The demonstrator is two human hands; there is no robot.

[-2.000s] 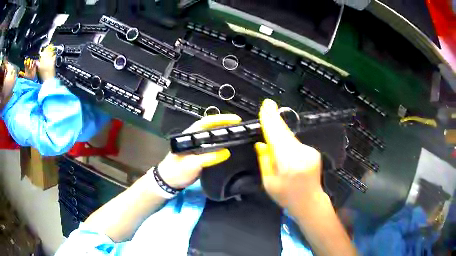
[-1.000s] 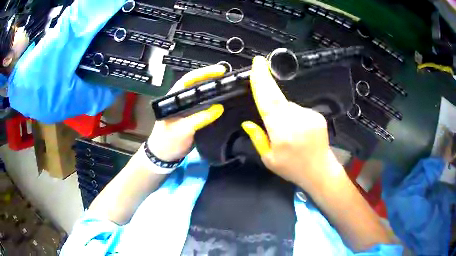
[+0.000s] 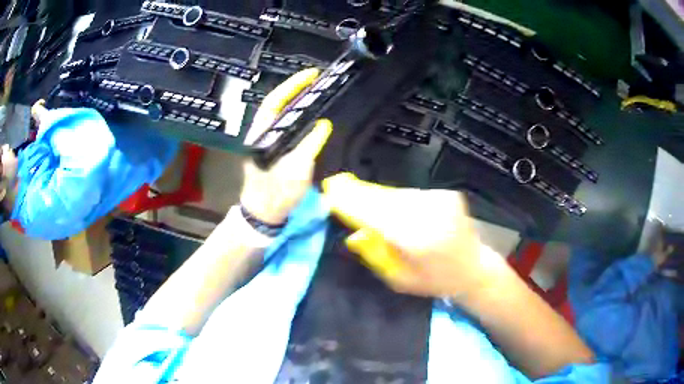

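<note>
A long black control panel point(image 3: 315, 94) with pale-edged rectangles is held in front of me, tilted up to the right. Its ring point(image 3: 373, 43) is near the upper end and blurred. A dark rear housing point(image 3: 375, 97) shows along its right side. My left hand point(image 3: 281, 161), with yellow finger cots, is closed around the panel's lower left end. My right hand point(image 3: 412, 236), also with yellow finger cots, is below the panel near my left wrist, its fingers bent. It is blurred, and I cannot tell whether it touches the housing's lower edge.
Laid-out panels with rings point(image 3: 525, 170) lie on the dark green bench point(image 3: 615, 172) at right and left. A white strip point(image 3: 233, 103) is among the left ones. A yellow tool point(image 3: 649, 103) lies at far right. People in blue smocks are at left point(image 3: 75, 172) and right point(image 3: 611, 311).
The held panel has swung steeply upward at its right end. My right hand has left the panel's face near the ring and moved lower. The neighbour's arm at left has drawn back.
</note>
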